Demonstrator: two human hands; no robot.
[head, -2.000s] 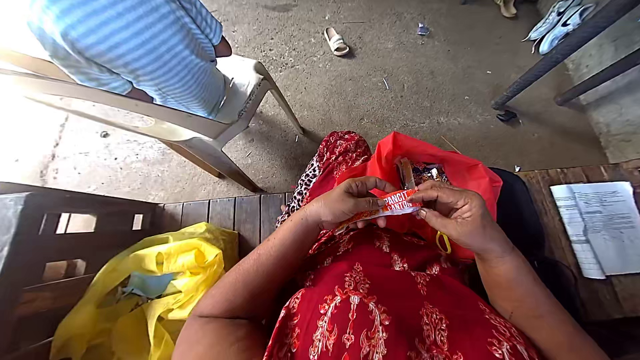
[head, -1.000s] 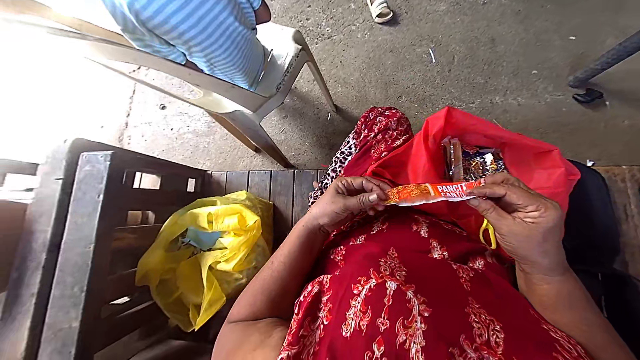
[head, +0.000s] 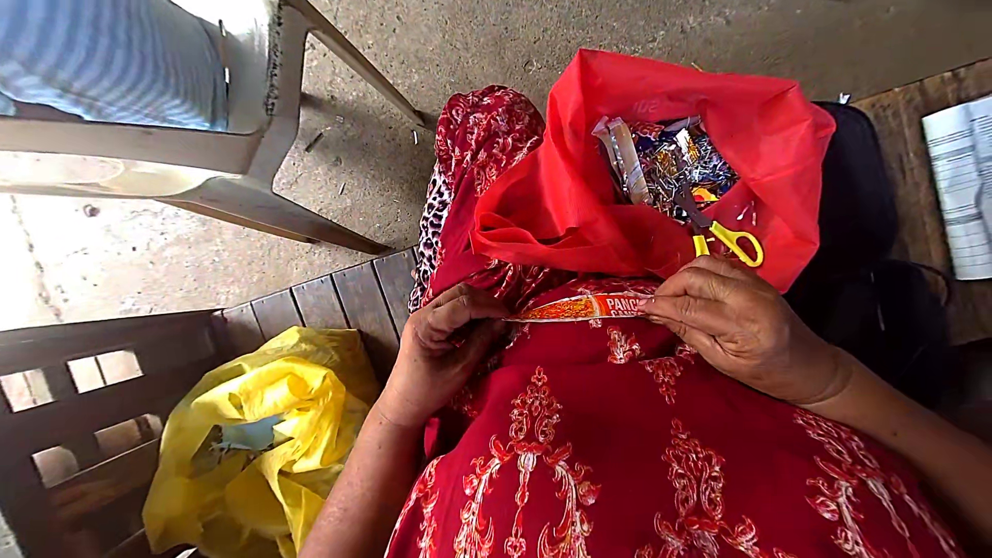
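A narrow printed strip of food wrapper point(head: 577, 308), red and orange with lettering, is stretched level above my lap. My left hand point(head: 449, 341) pinches one end, and my right hand point(head: 721, 322) pinches the other between thumb and fingers. Just beyond my right hand, scissors point(head: 728, 239) with yellow handles rest in an open red fabric bag point(head: 783, 155). Their blades lie over many small cut wrapper pieces point(head: 674, 167), beside a longer folded wrapper strip point(head: 624, 159).
An open yellow plastic bag point(head: 310, 387) with a pale blue item inside rests on the slatted wooden bench point(head: 291, 310) at left. A plastic chair point(head: 271, 155) holds a seated person in stripes point(head: 116, 62). Printed papers point(head: 965, 186) lie on wood at right.
The wrapper strip, bunched between my close-set hands two seconds ago, is now drawn out lengthwise with my hands farther apart. The view has moved in toward my lap.
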